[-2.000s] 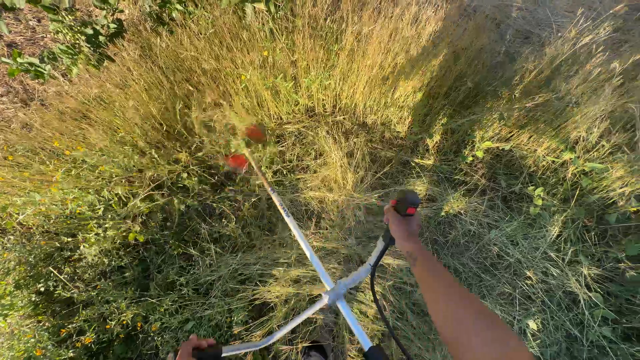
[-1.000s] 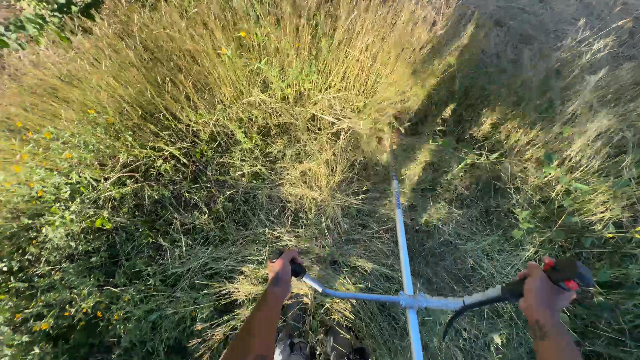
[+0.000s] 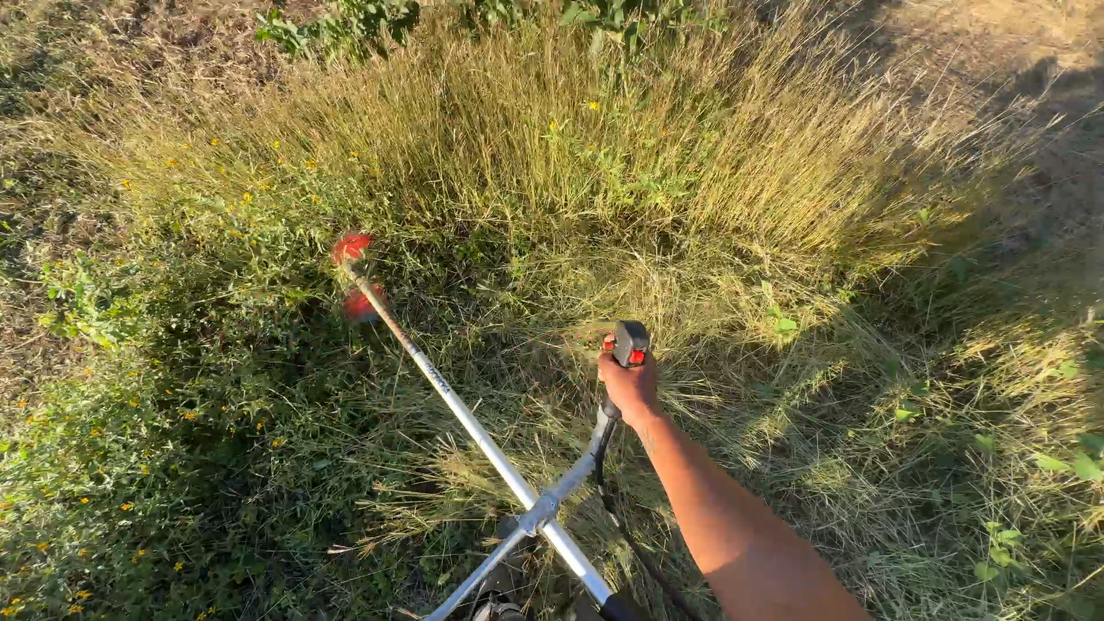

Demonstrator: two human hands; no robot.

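Observation:
My right hand (image 3: 630, 386) is closed around the black throttle grip (image 3: 632, 343) with red controls on a brush cutter's handlebar. The silver shaft (image 3: 479, 435) slants up and left from a clamp (image 3: 539, 512) where the handlebar crosses it. At its far end the red cutting head (image 3: 352, 248) is motion-blurred among green weeds and grass. A black cable (image 3: 623, 526) hangs from the right grip. The left arm of the handlebar runs out of the bottom edge, and my left hand is out of view.
Tall dry grass (image 3: 517, 147) stands ahead. Yellow-flowered weeds (image 3: 129, 483) grow at left. Flattened grass stems (image 3: 655, 293) lie in the middle. A leafy green shrub (image 3: 354, 26) is at the top, bare ground (image 3: 1018, 34) at top right. Part of a shoe (image 3: 498, 609) shows below.
The cutter swung from left to right between the first two frames and is now back at the left. My left hand, seen on its grip before, has left the view.

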